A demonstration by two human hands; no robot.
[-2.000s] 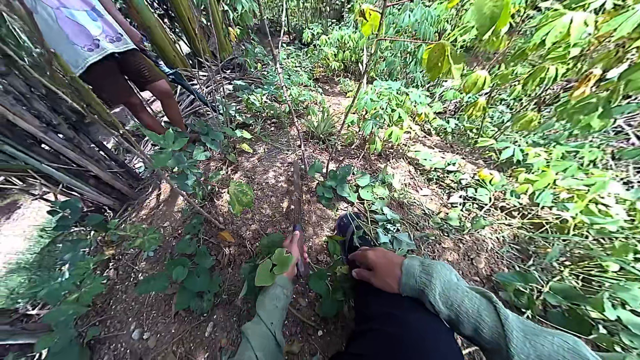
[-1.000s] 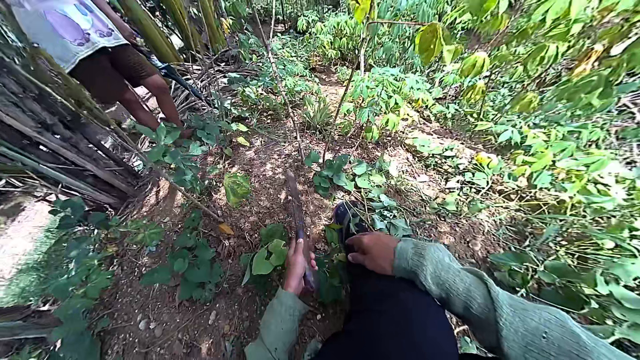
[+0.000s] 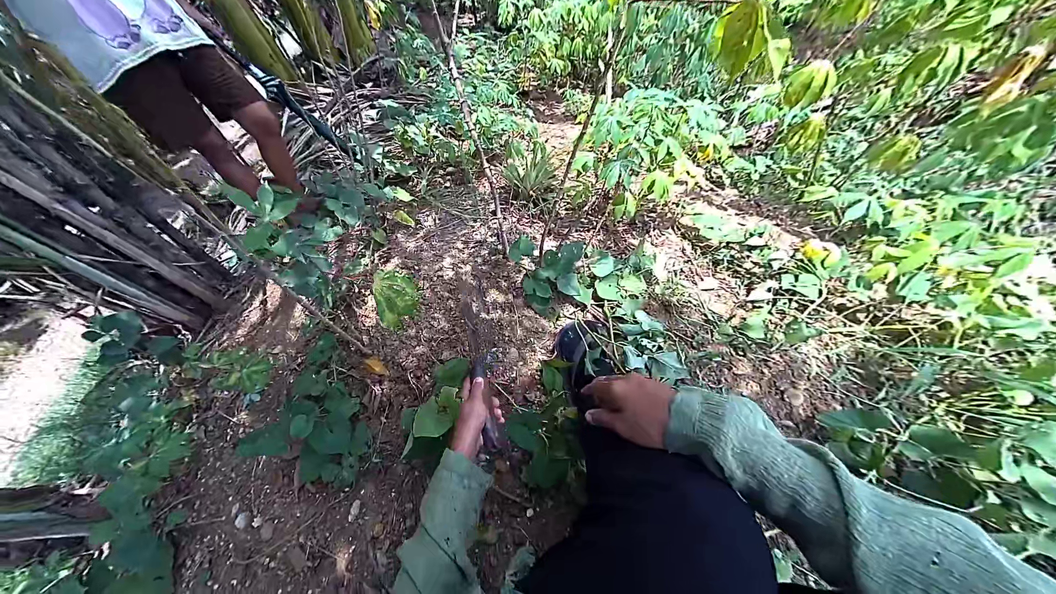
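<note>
My left hand (image 3: 477, 412), in a green knitted sleeve, grips a dark tool (image 3: 477, 342) that looks like a machete or a similar long blade; its far part blends with the brown soil and its exact kind is unclear. Broad green leaves (image 3: 433, 417) lie just left of that hand. My right hand (image 3: 631, 408) rests on my dark-trousered leg (image 3: 660, 511), near the knee or shin, its fingers curled loosely downward with nothing visible in them. Just beyond it is my dark boot (image 3: 580, 342), partly covered by a leafy vine (image 3: 627, 305).
A person in brown shorts (image 3: 177, 91) stands at upper left beside stacked dry bamboo or stalks (image 3: 99, 214). Thin upright stems (image 3: 474, 124) rise ahead. Dense leafy plants (image 3: 924, 247) fill the right side, and low vines (image 3: 322, 421) cover soil at left.
The long tool in my left hand has shifted slightly, and the hand has turned a little around its handle. My right hand stays on my leg.
</note>
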